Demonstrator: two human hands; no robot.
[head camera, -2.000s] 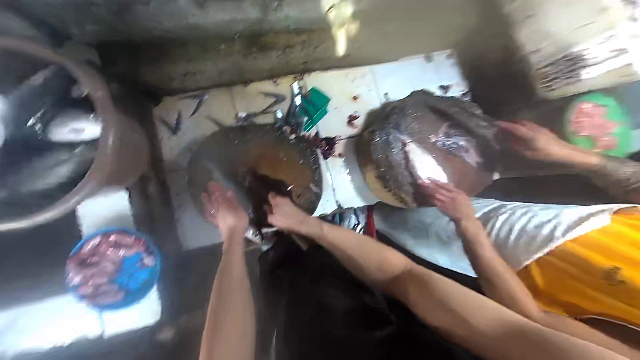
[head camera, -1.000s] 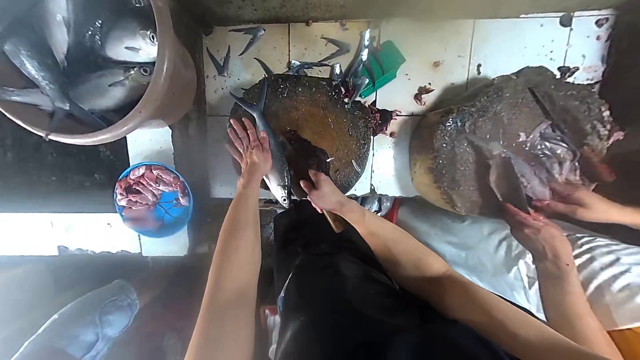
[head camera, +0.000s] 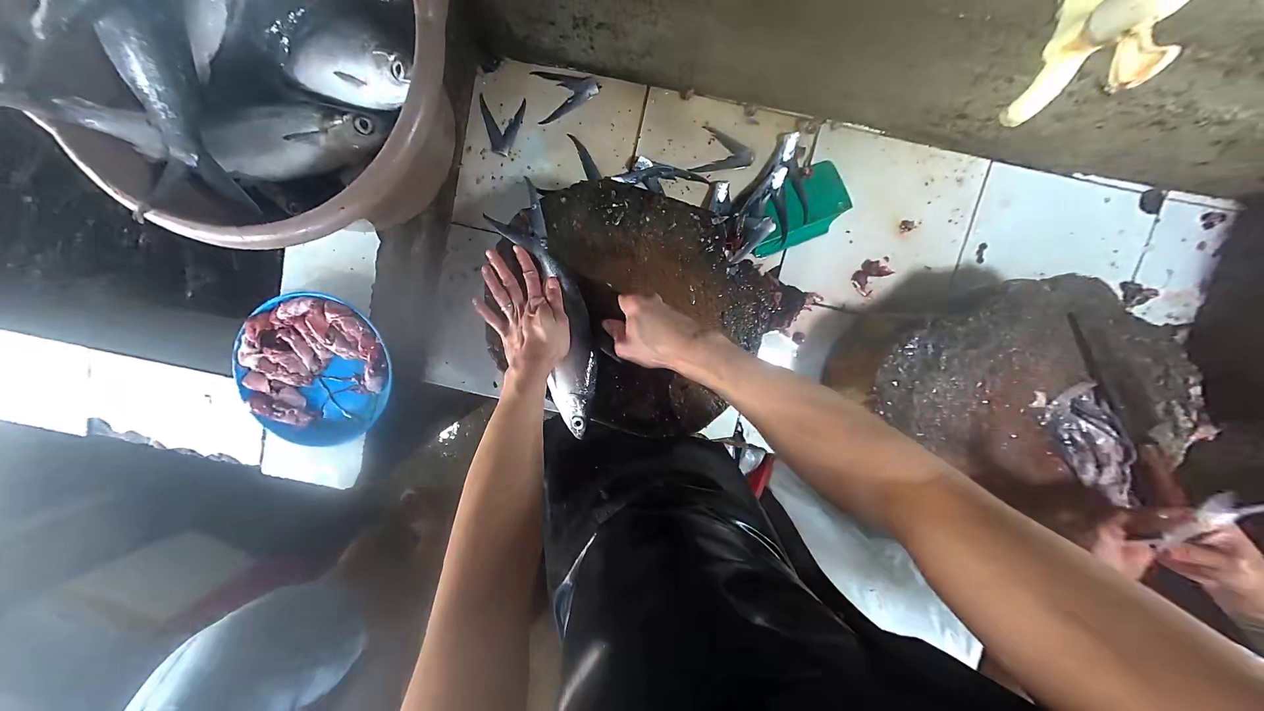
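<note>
A whole silver fish (head camera: 573, 380) lies along the left side of a round, dark wooden chopping block (head camera: 671, 232), head toward my black apron and tail pointing away. My left hand (head camera: 528, 316) presses flat on its upper body, fingers spread, holding it down. Just right of the fish, my right hand (head camera: 647, 331) is closed around a knife, mostly hidden by the hand and dark against the block. Cut fish tails (head camera: 765, 188) lie at the block's far edge, some over a green plastic container (head camera: 820, 212). More cut tails (head camera: 502, 126) rest on the white tiles.
A large tub of whole fish (head camera: 420, 148) stands at upper left, above a blue bowl (head camera: 313, 434) of pinkish fish pieces. On the right, a co-worker's hands (head camera: 1200, 553) are near a second chopping block (head camera: 958, 395) with fish remains. A concrete wall (head camera: 790, 59) runs behind the tiles.
The co-worker's hands have moved off the fish on the second block toward the near right side. My left hand stays on the fish. The view has shifted.
</note>
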